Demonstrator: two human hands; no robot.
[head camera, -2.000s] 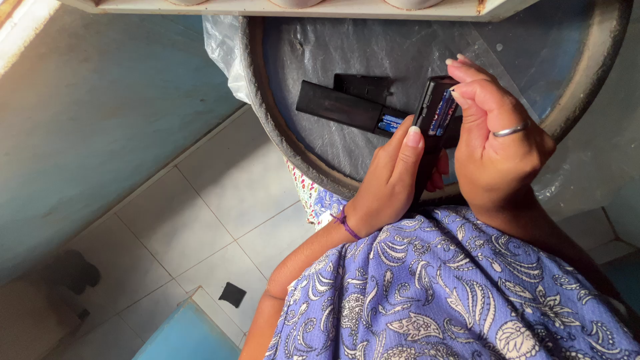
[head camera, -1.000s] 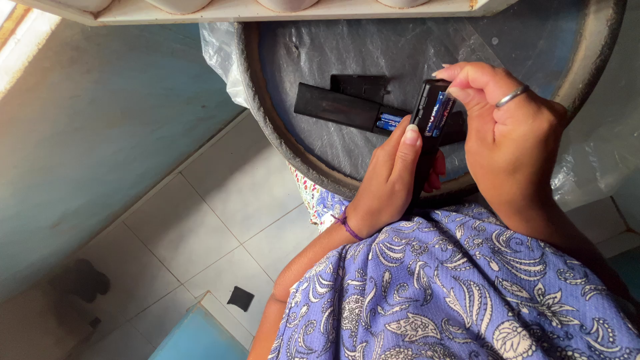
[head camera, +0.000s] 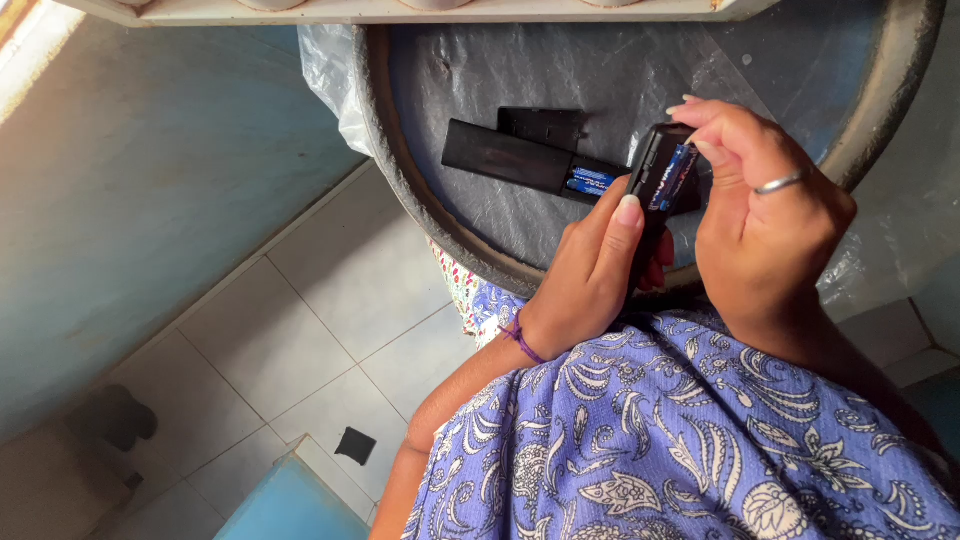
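Note:
My left hand (head camera: 592, 262) grips a black remote control (head camera: 654, 169), tilted, with its battery compartment uncovered and blue batteries (head camera: 673, 176) inside. The fingers of my right hand (head camera: 772, 172) touch the remote's top end by the batteries; whether they pinch anything is hard to see. Beyond my left hand, a second black remote control (head camera: 506, 156) lies on the round table, its compartment uncovered too, showing blue batteries (head camera: 590, 180). A black battery cover (head camera: 541, 124) lies against that remote's far side. My left hand hides part of the second remote's right end.
The round table (head camera: 457, 217) has a raised worn rim and a clear plastic sheet (head camera: 330, 90) over it. A white ledge (head camera: 450, 13) crosses the top of the view. On the tiled floor lies a small black piece (head camera: 355, 445), near a blue block (head camera: 281, 495).
My right hand's fingers have shifted slightly at the top end of the held remote. My left hand keeps its hold, and the remote on the table has not moved.

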